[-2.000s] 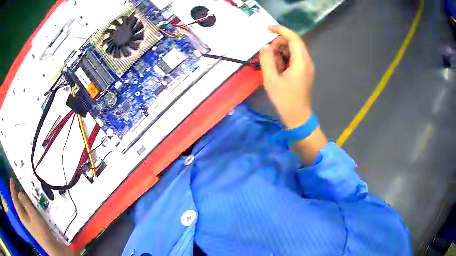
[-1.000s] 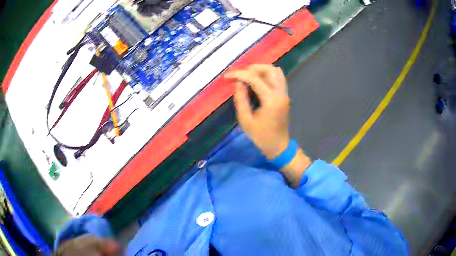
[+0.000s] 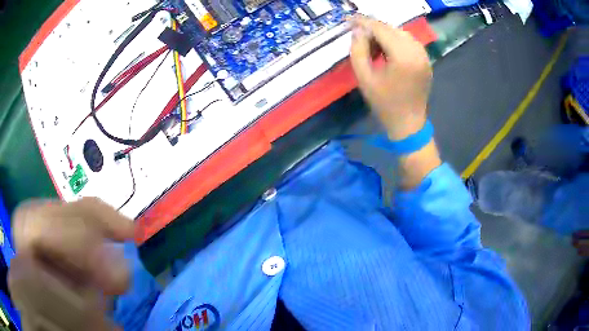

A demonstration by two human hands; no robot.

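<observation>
The white back panel (image 3: 58, 90) lies in its red cradle (image 3: 213, 187). The blue mainboard (image 3: 258, 48) is cut off by the top edge. A red, yellow and black cable bundle (image 3: 181, 97) and a looped black cable (image 3: 94, 97) lie left of it. My right hand (image 3: 397, 77) has its fingertips at the board's right edge, fingers bent; whether it holds the thin lead there cannot be seen. My left hand (image 3: 71, 252) is strongly blurred in front of the panel's near left corner; what it holds, if anything, cannot be told.
The green bench (image 3: 323, 126) shows around the cradle. A small green side board (image 3: 78, 179) sits at the panel's left end. A blurred person in blue (image 3: 568, 200) is at the right, by the yellow floor line (image 3: 516, 116). Blue items lie at the top right.
The panel and cradle have shifted in view. My right hand went from the dark lead to over the red edge, then up to the board's right edge. My left hand has risen into view.
</observation>
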